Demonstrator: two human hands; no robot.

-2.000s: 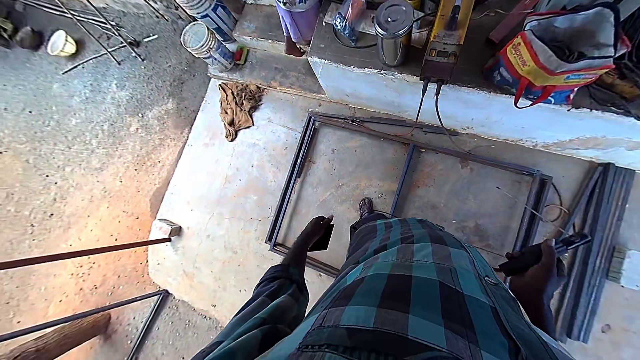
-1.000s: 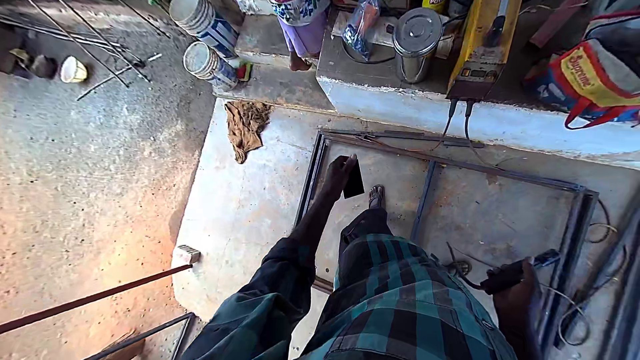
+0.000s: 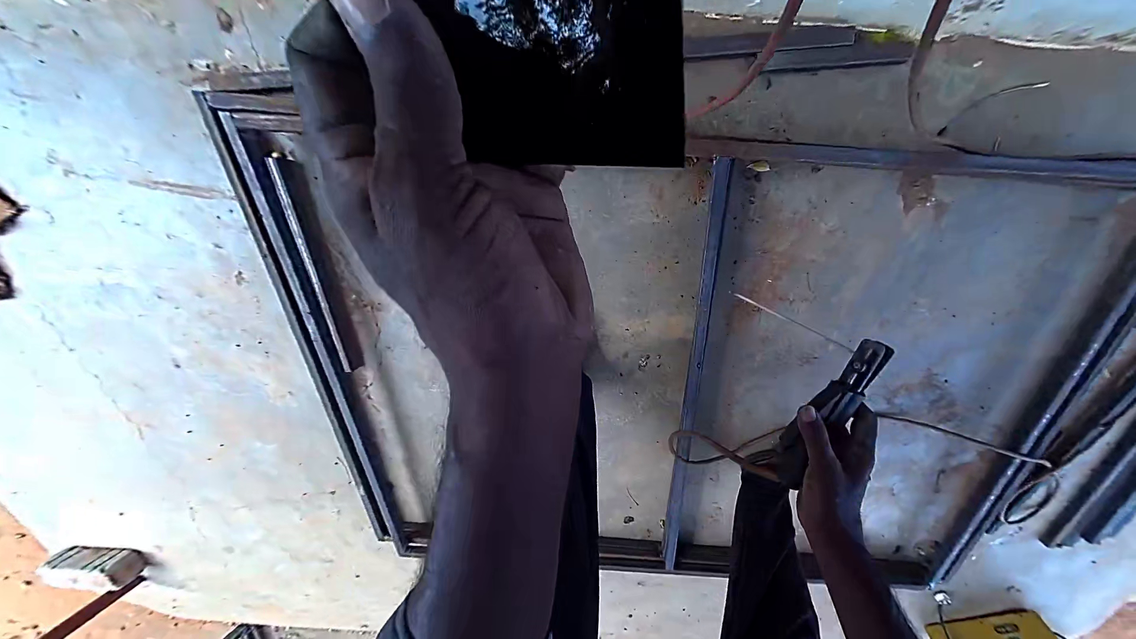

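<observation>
My left hand [image 3: 461, 213], large and near the camera at upper centre, holds a dark glass plate [image 3: 577, 89] with a glossy, reflecting face. Lower right, my right hand [image 3: 834, 461] grips a black welding electrode holder [image 3: 825, 417]. A thin welding electrode [image 3: 790, 321] sticks out of its jaws toward the upper left, its tip near the middle bar [image 3: 706, 337] of a rectangular steel frame [image 3: 306, 328]. That frame lies flat on the concrete floor below both hands. A brown cable [image 3: 706, 448] loops beside the holder. The plate and my left hand hide part of the frame's far side.
Steel bars [image 3: 1096, 497] lie beyond the frame at the right, with a coiled wire [image 3: 1029, 497] near them. A block [image 3: 93, 566] stands at lower left with a rusty rod [image 3: 93, 608] against it. A yellow object [image 3: 994, 626] is at the bottom right. Cables hang at upper right.
My left hand has raised the dark plate close to the camera. My right hand, with the holder, is now over the frame's right section. The view has moved much closer to the frame.
</observation>
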